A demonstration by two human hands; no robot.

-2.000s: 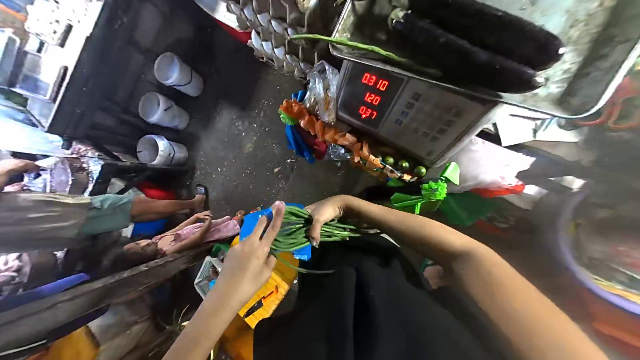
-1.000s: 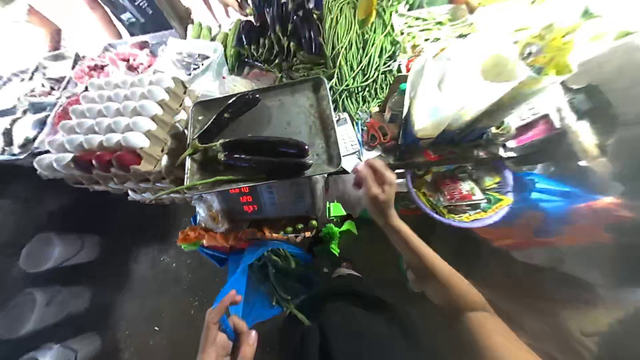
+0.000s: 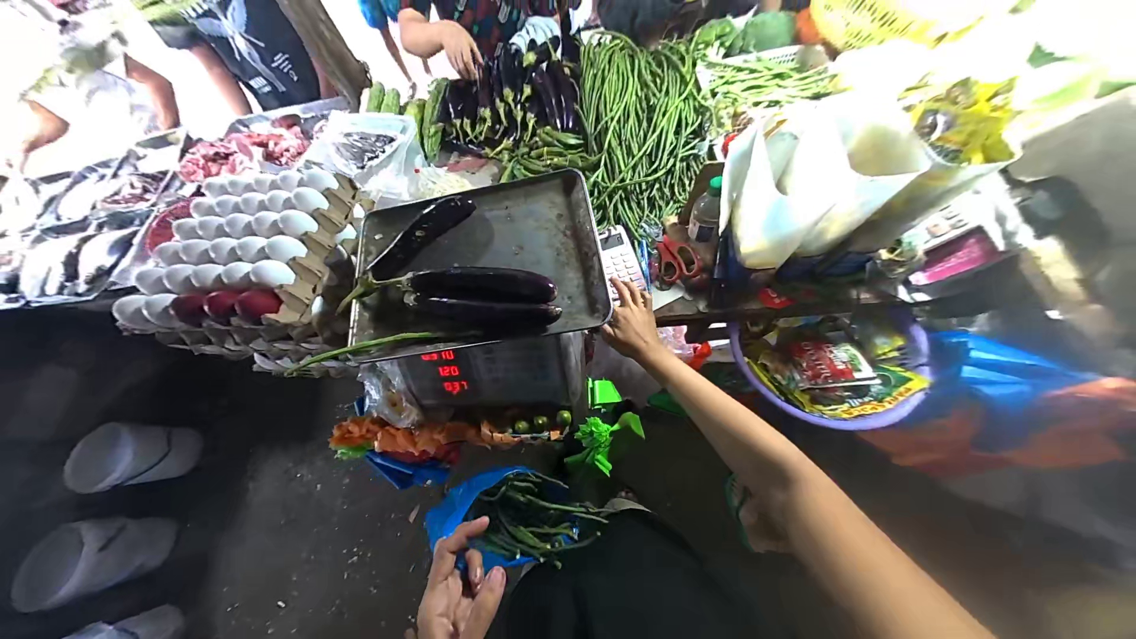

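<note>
With its fingertips on the keys of a white calculator (image 3: pixel 621 259), my right hand (image 3: pixel 633 318) reaches past the right edge of the metal scale tray (image 3: pixel 524 209). On that tray lie several eggplants (image 3: pixel 484 286) and one long green bean (image 3: pixel 390 344); the scale's display (image 3: pixel 446 371) glows red below. My left hand (image 3: pixel 461 581) is low in the view, palm up, fingers partly curled, at the edge of a blue plastic bag (image 3: pixel 457 508). Long green beans (image 3: pixel 532 524) fill the bag's mouth. Whether a finger hooks the bag is hard to tell.
Stacked egg trays (image 3: pixel 240 240) stand left of the scale. Red-handled scissors (image 3: pixel 679 257) and a bottle (image 3: pixel 706 211) lie beyond the calculator. A purple-rimmed basin (image 3: pixel 923 355) is at the right. Another person's hand (image 3: pixel 461 49) touches the eggplant pile. White buckets (image 3: pixel 133 457) stand on the floor at left.
My right hand has gone from the beans at the bag to the calculator. The left hand has let go of the beans, which now sit in the blue bag. The view has swung up toward the stall.
</note>
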